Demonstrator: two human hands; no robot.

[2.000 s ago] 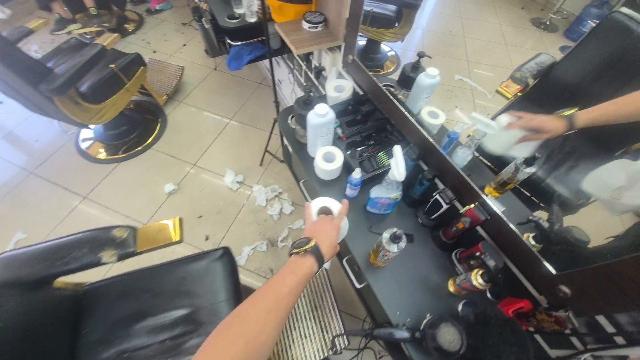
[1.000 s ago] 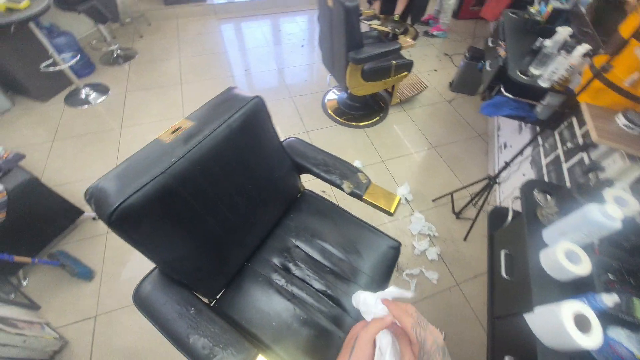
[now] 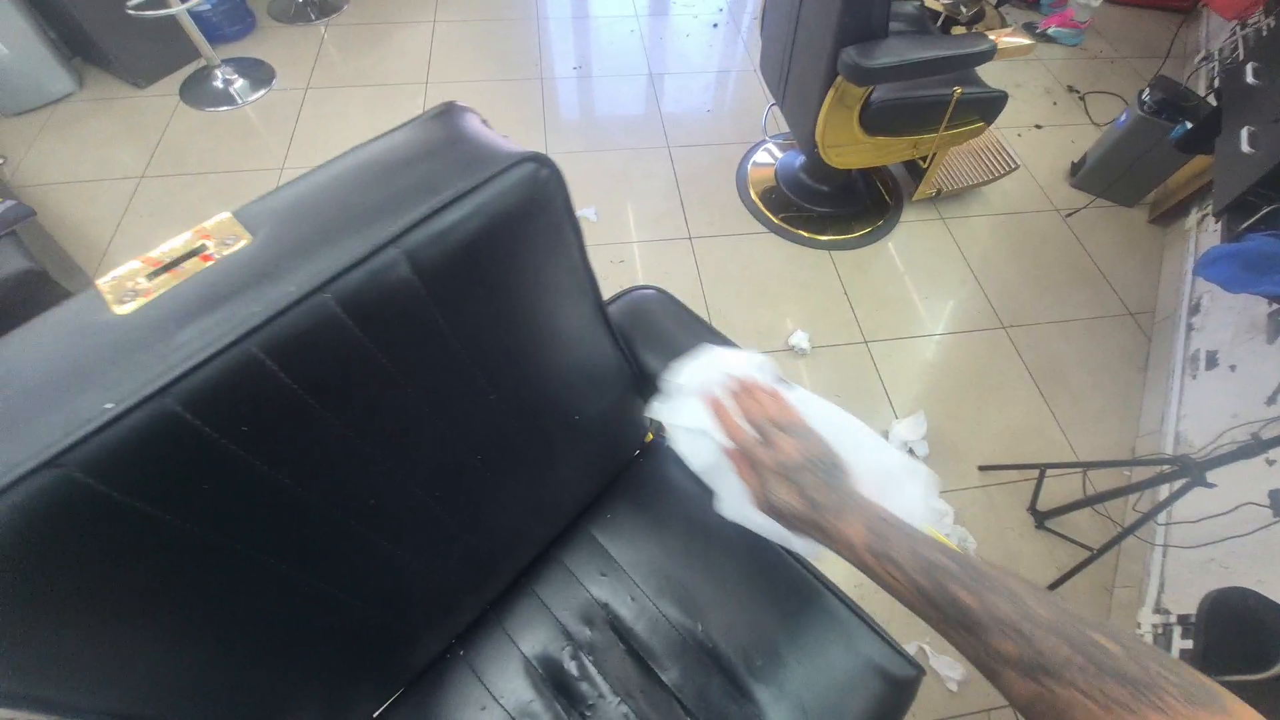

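My right hand (image 3: 775,450), tattooed along the forearm, comes in from the lower right and presses a crumpled sheet of white tissue paper (image 3: 870,460) onto the far armrest (image 3: 655,315) of a black leather barber chair. Hand and paper are slightly blurred, and the paper covers most of that armrest. The chair's backrest (image 3: 330,420) fills the left, with a gold-coloured metal plate (image 3: 175,262) on its top edge. Creases and worn patches mark the seat cushion (image 3: 640,600). My left hand is out of view.
Another barber chair (image 3: 880,110) on a round base stands farther back. Scraps of white paper (image 3: 908,433) lie on the tiled floor. A black tripod (image 3: 1110,480) and loose cables are at the right, near a grey bin (image 3: 1140,140). A bar stool base (image 3: 228,83) stands at the upper left.
My right hand, with the white paper, has moved from over the front of the seat to the far armrest. The view has swung from the counter to the chair.
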